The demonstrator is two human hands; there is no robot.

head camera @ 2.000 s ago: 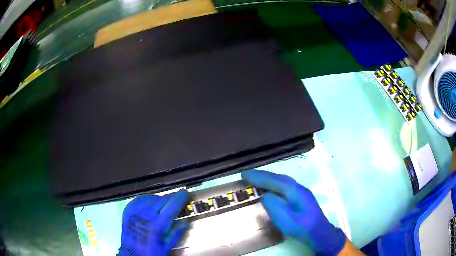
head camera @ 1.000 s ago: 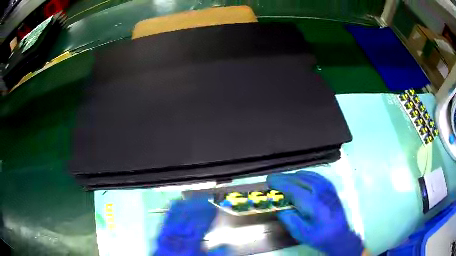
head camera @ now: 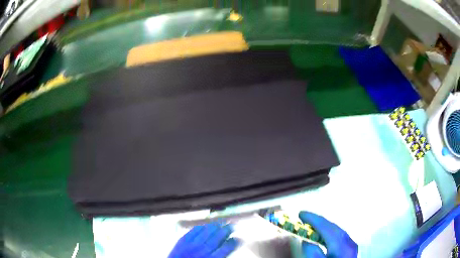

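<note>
A board strip point(head camera: 295, 227) with yellow-and-black parts upward lies tilted over the silvery metal fixture point(head camera: 252, 233) at the bench front. My right hand point(head camera: 330, 237), in a blue glove, grips the strip's right end between thumb and fingers. My left hand point(head camera: 206, 242), also blue-gloved, is over the fixture's left part, apart from the strip, fingers together and pointing right; its palm side is hidden. Both hands are cut off by the lower edge and a little blurred.
Stacked black sheets point(head camera: 207, 136) lie behind the fixture, with brown cardboard point(head camera: 186, 46) beyond. More board strips point(head camera: 409, 132) lie at the right, near the fan point(head camera: 449, 133) and a small white box point(head camera: 428, 201). The blue tote point(head camera: 439, 237) is at lower right.
The strip has moved right and turned, its right end lower, with my right hand on it. My left hand is now flatter and apart from the strip. The camera view has tilted up.
</note>
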